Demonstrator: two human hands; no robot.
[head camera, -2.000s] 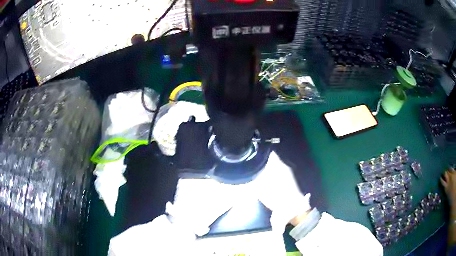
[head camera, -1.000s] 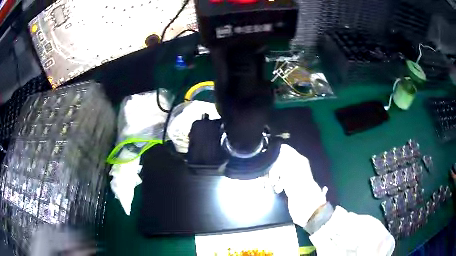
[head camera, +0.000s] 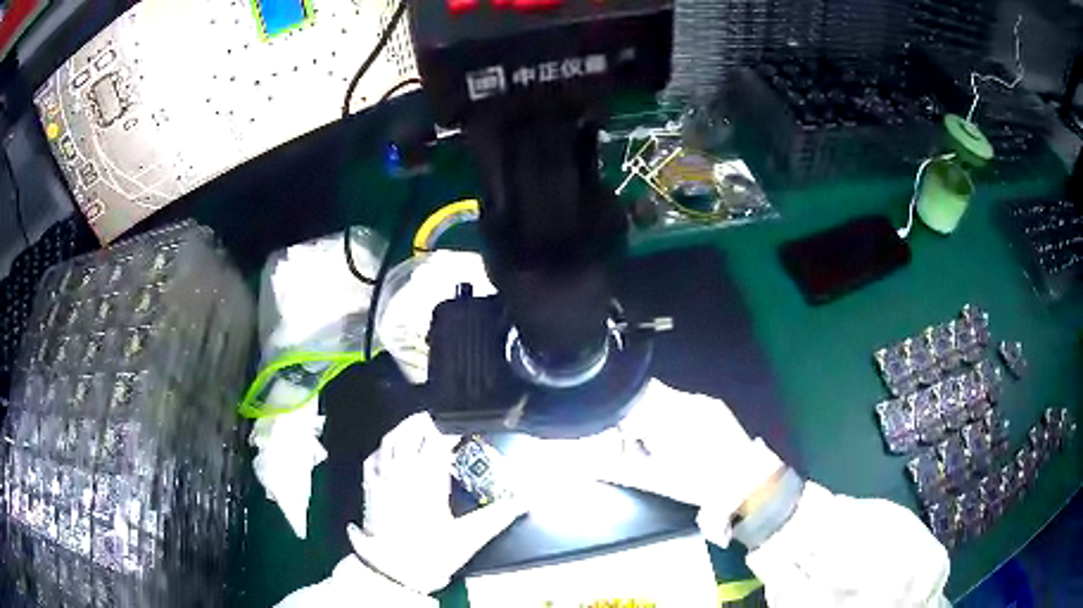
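My gloved left hand (head camera: 422, 505) holds a small circuit board module (head camera: 479, 469) between thumb and fingers at the left of the light spot. My gloved right hand (head camera: 683, 445) is at the right of the light spot, under the lens edge; its fingertips are washed out by glare, so I cannot tell whether it holds a tool. The black video microscope (head camera: 552, 238) stands over both hands. Its black base plate (head camera: 594, 540) is lit brightly. The white scrap sheet (head camera: 511, 588) with orange-brown specks lies at the bottom edge.
Clear blister trays (head camera: 131, 404) stand stacked at left, beside a lime-edged bag (head camera: 315, 297) and crumpled white wipes (head camera: 289, 457). A monitor (head camera: 226, 107) is top left. At right are a dark phone (head camera: 846, 258), a green container (head camera: 944, 196) and rows of board modules (head camera: 938, 410).
My left hand has come back from the blurred lower left by the trays to beneath the microscope, with a board module in it. A blue patch shows on the monitor.
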